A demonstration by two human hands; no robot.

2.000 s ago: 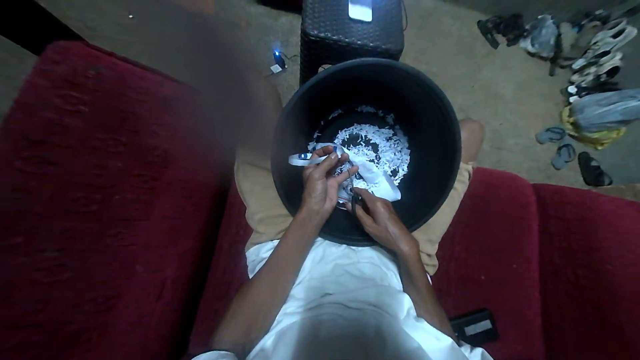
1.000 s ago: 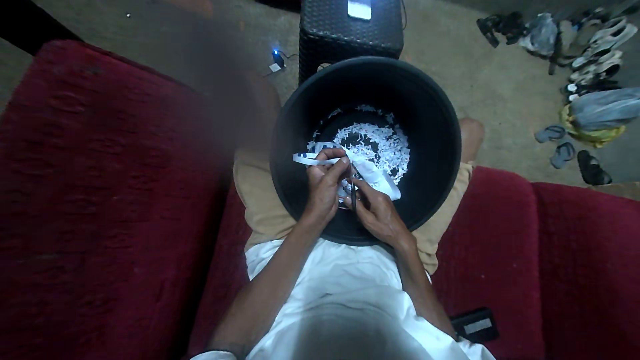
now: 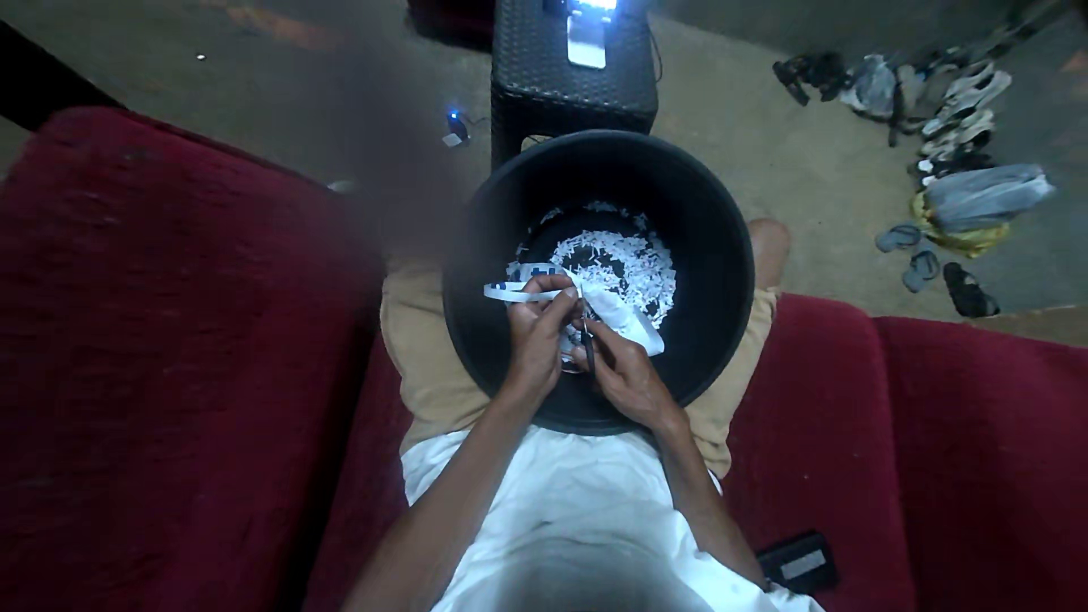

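My left hand (image 3: 541, 327) is closed on a white strip (image 3: 518, 293), whose looped end sticks out to the left. In my right hand (image 3: 625, 370) is a pair of scissors (image 3: 587, 344), its blades pointing up beside the left fingertips. A larger white piece with blue marks, paper or plastic, shows behind the left fingers, and a white flap (image 3: 633, 323) hangs to the right of them. Both hands are over a large black tub (image 3: 714, 255) between my knees. Small white cut pieces (image 3: 654, 268) lie in a ring on its bottom.
A black woven-pattern stool (image 3: 544, 85) with a lit phone-like device (image 3: 586, 41) stands beyond the tub. Red sofa cushions (image 3: 816, 408) are on both sides, with a black case (image 3: 799, 563) at the lower right. Shoes (image 3: 969, 110), sandals and plastic bags (image 3: 986, 200) lie on the floor.
The scissors have shifted slightly in my right hand, and the fingers of both hands have moved a little around the strip. Both hands stay over the tub.
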